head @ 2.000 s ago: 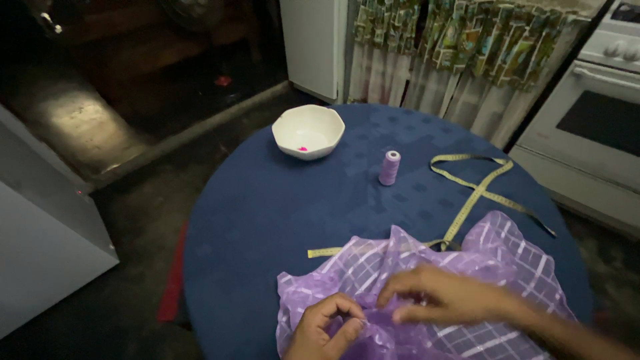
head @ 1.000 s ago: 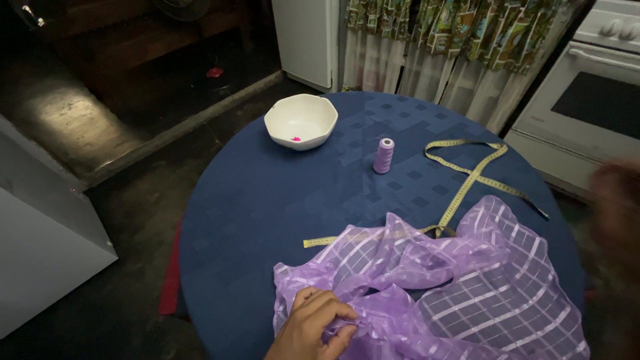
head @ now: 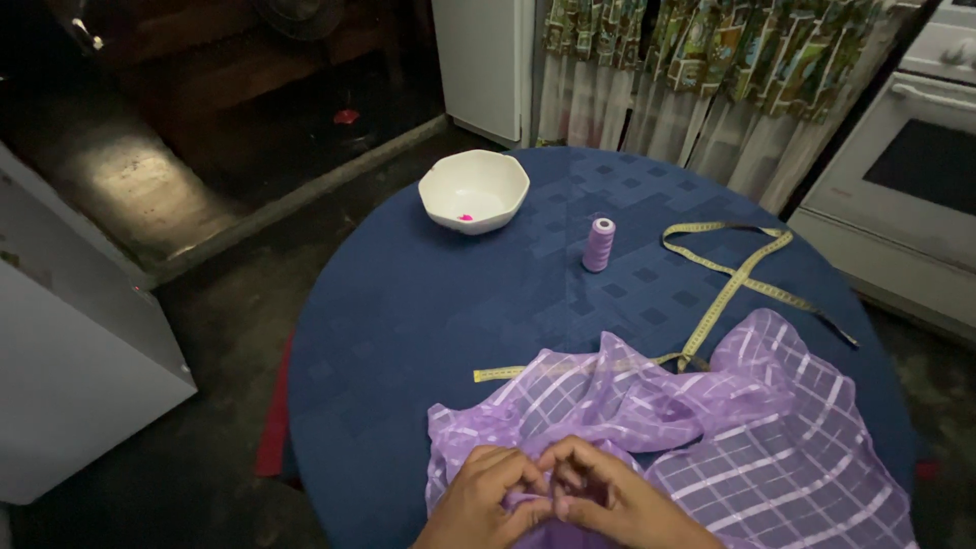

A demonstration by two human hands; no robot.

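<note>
Sheer purple fabric with a white checked pattern (head: 770, 457) lies bunched over the near part of the round table. At its near edge my left hand (head: 496, 496) pinches a fold of it between thumb and fingers. My right hand (head: 602, 496) meets the left, its thumb and fingertips closed at the same fold; whether a needle or thread is between them is too small to tell. Beyond the fabric stands a spool of purple thread (head: 598, 248). A yellow measuring tape (head: 717, 309) lies looped at the right, one end running partly under the fabric.
A white octagonal bowl (head: 474, 191) with a small pink item inside stands at the table's far edge. Blue cloth (head: 381, 320) covers the table. A white oven (head: 900, 175) is at the right, a patterned curtain (head: 709, 53) behind, and a red seat edge (head: 274, 419) at the left.
My right hand was over the fabric, then swung out to the right as a blur, and is now back against my left hand. The left hand has stayed on the fabric.
</note>
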